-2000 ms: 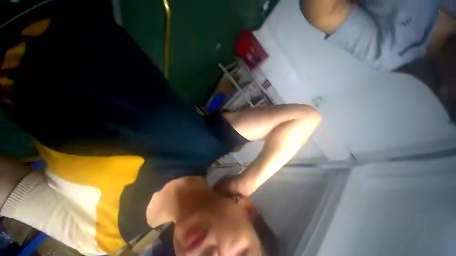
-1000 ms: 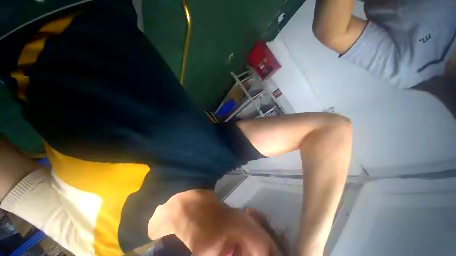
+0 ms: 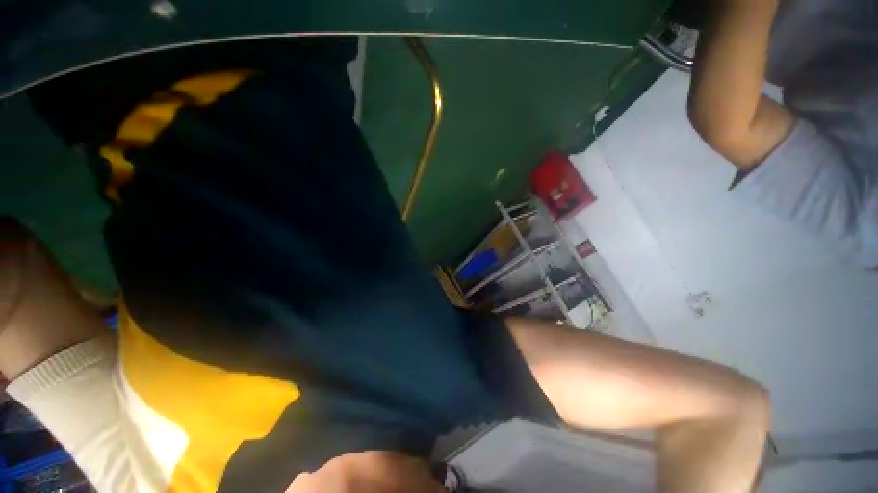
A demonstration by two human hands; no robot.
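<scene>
The picture is tilted and blurred. Nearest the camera is a person's torso in a dark shirt (image 3: 308, 241) with yellow and white parts. A bare bent arm (image 3: 645, 385) reaches to the lower right and is cut off by the bottom edge, so its hand does not show. Another bare arm (image 3: 38, 298) with a cream sleeve is cut off at the left edge. I cannot tell whose body this is. Neither of my hands can be seen, and no held object shows.
A dark green tabletop edge (image 3: 289, 21) crosses the top. A curved brass-coloured bar (image 3: 436, 106), a shelving rack (image 3: 539, 260) and a red box (image 3: 563, 185) stand behind. A second person's grey sleeve (image 3: 804, 173) is at upper right. Blue items (image 3: 43, 472) show at lower left.
The view has shifted: the torso, rack and red box sit lower and further right. The green table edge now spans much of the top. The bent arm's lower part and most of the face have left the picture.
</scene>
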